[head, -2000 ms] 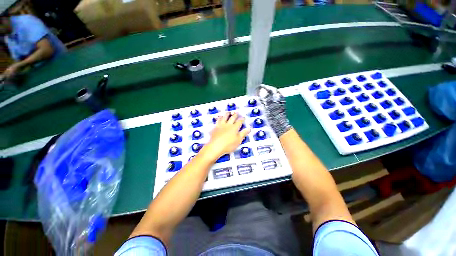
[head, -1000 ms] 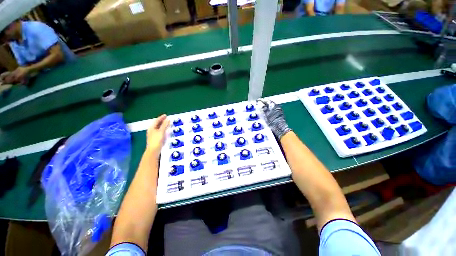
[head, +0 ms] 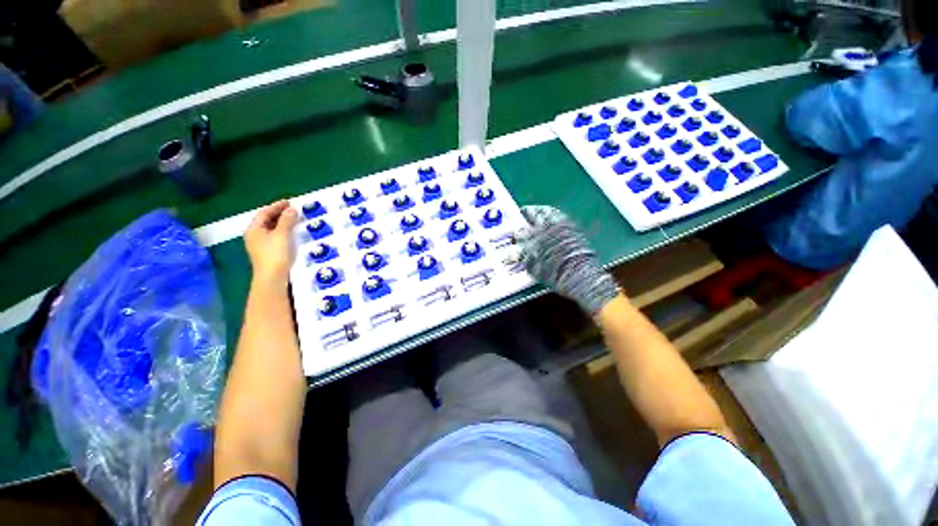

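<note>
A white foam tray lies in front of me on the green work surface, slightly tilted to the line. Rows of sleeved motors with blue sleeves and dark round ends fill its back and middle slots. Bare silver motors lie in the near row and at the near right corner. My bare left hand holds the tray's left edge near the back corner. My right hand, in a grey-and-white knit glove, is at the tray's right side over the bare motors; its fingertips are partly hidden, and whether it grips anything is unclear.
A clear bag of blue sleeves lies at left. A second full tray is at right, beside a person in blue. Dark grey housings stand on the belt behind a white upright. White sheets are at lower right.
My left hand went from over the tray's middle to its left edge. My right hand moved from the back right corner down the right side. The view has shifted right.
</note>
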